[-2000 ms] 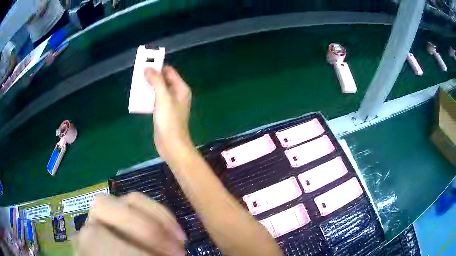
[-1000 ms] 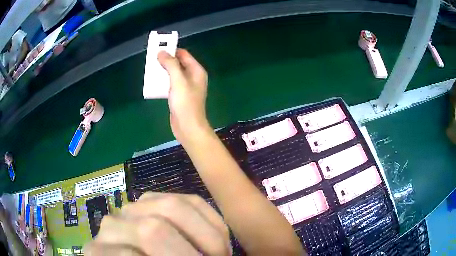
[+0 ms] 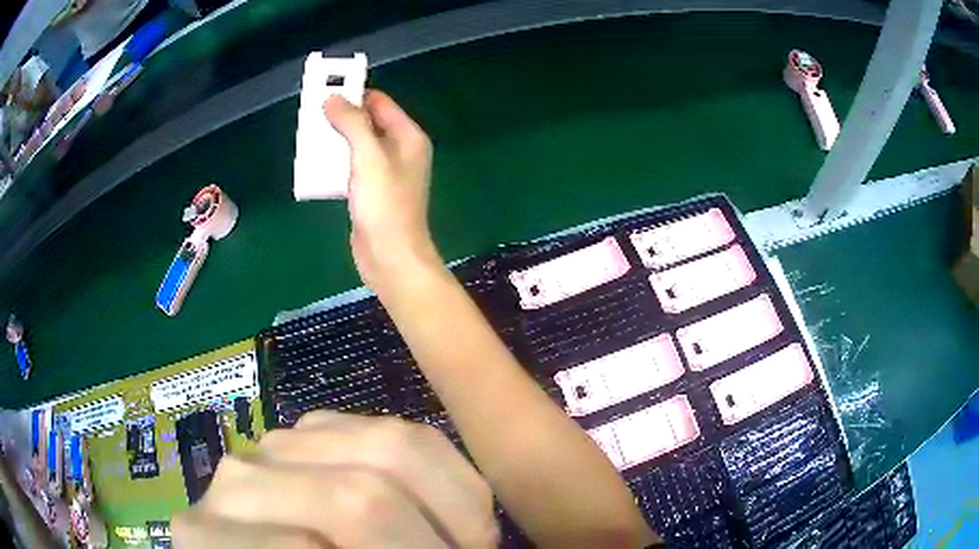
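Observation:
My right hand [image 3: 392,188] holds a pale pink handle cover [image 3: 322,145] above the belt, thumb on its face below the dark slot. My left hand [image 3: 344,483] is large at the bottom edge, fingers curled; whether it holds anything is hidden. An open fan unit [image 3: 196,249] with blue battery showing lies on the green conveyor belt [image 3: 558,118] left of the cover. The black parts tray [image 3: 354,359] holds several pink covers [image 3: 619,373] in its right part; my right forearm crosses it.
A closed fan [image 3: 813,99] lies on the belt beside a grey post [image 3: 875,113]. A small open fan [image 3: 18,346] is at the far left. A printed mat [image 3: 113,488] with dark phone-like shapes lies lower left, beside several units with blue. A cardboard box [image 3: 972,236] is cut off at right.
The fans on the belt have shifted rightward, the closed one nearer the post, and a small open fan has come into view at left. My right hand still holds the cover, slightly higher in view.

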